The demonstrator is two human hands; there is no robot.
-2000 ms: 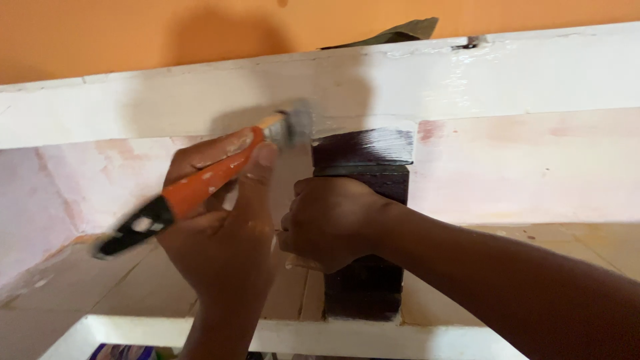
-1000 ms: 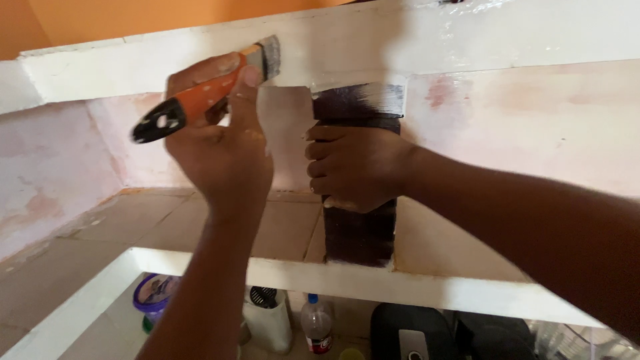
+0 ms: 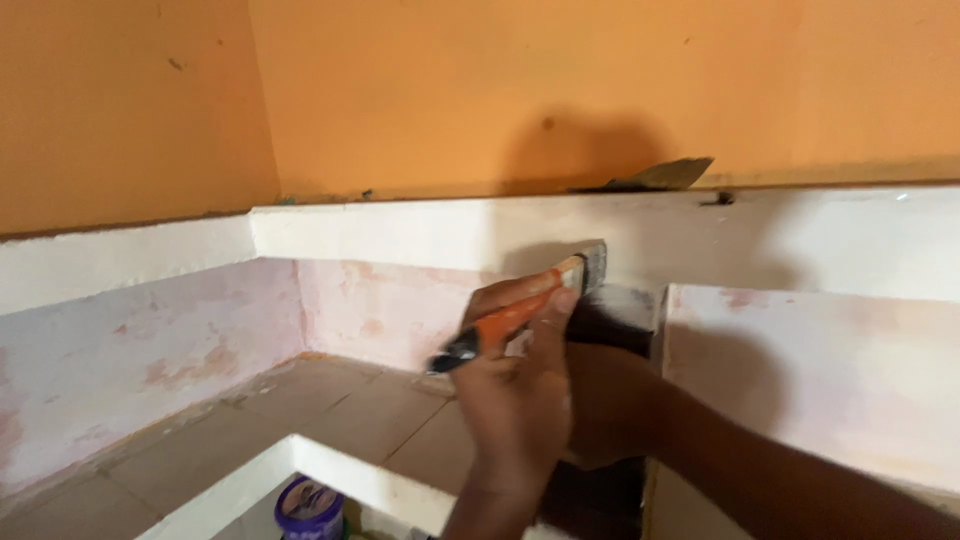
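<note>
My left hand (image 3: 517, 375) grips a paintbrush (image 3: 514, 319) with an orange and black handle, blurred by motion. Its bristles lie at the lower part of a white painted ledge face (image 3: 405, 229), just above a dark upright post (image 3: 611, 322) whose top is smeared with white. My right hand (image 3: 611, 405) is closed around that post, partly hidden behind my left hand and wrist; its fingers cannot be seen.
An orange wall (image 3: 420, 90) rises above the ledge, where a dark pointed leaf-like piece (image 3: 667, 174) lies. Below are pinkish patchy walls (image 3: 187, 360), a tiled shelf (image 3: 225, 442) with a white raised edge (image 3: 360, 480), and a purple tub (image 3: 309, 510) underneath.
The view has tilted up, showing more orange wall. The brush has moved right, closer to the top of the dark post. My right hand stays on the post.
</note>
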